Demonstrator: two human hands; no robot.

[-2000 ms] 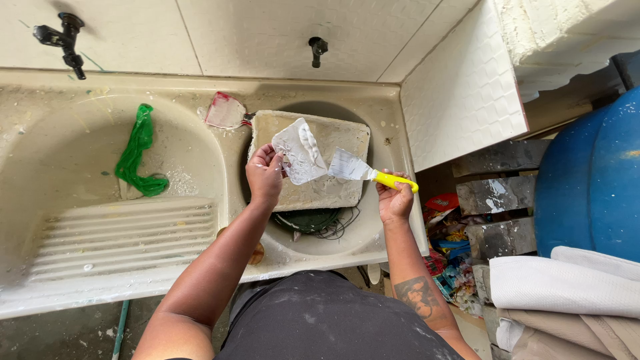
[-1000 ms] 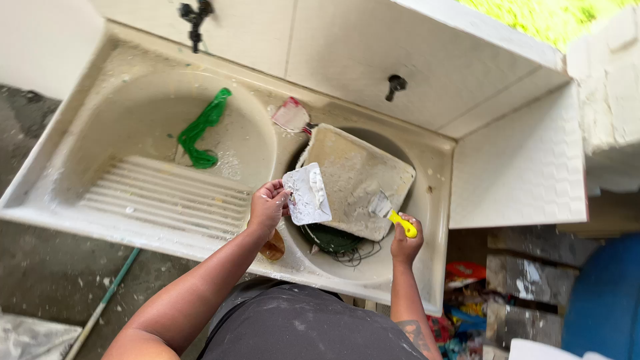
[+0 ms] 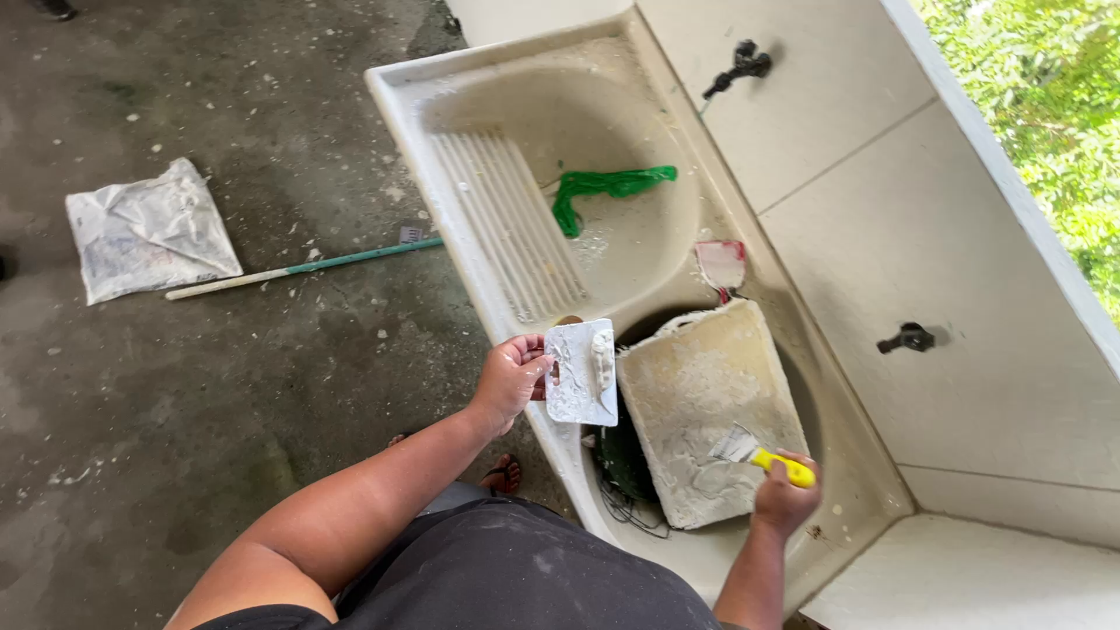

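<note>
My left hand [image 3: 514, 381] pinches the edge of a flat white plastic spreader [image 3: 579, 374] with white paste on its face and a thicker lump along its right side. In my right hand [image 3: 786, 494] is a putty knife [image 3: 763, 455] with a yellow handle; its paste-smeared blade lies over the lower part of a rectangular tray [image 3: 713, 385]. That tray rests tilted in the basin of a double sink and is coated with whitish compound. A dark green round object [image 3: 626, 459] and thin wires show beneath it. The spreader is left of the tray, over the sink's edge.
The other basin, with a ribbed washboard [image 3: 507, 219], holds a green plastic bag [image 3: 612, 185]. A white and red scraper [image 3: 722, 265] lies between basins. Black taps [image 3: 907, 338] stick out of the wall. On the floor are a pole [image 3: 306, 267] and a crumpled white bag [image 3: 153, 229].
The view has turned strongly toward the floor on the left. The putty knife has moved from beside the spreader to over the tray's lower part. Both hands keep their holds.
</note>
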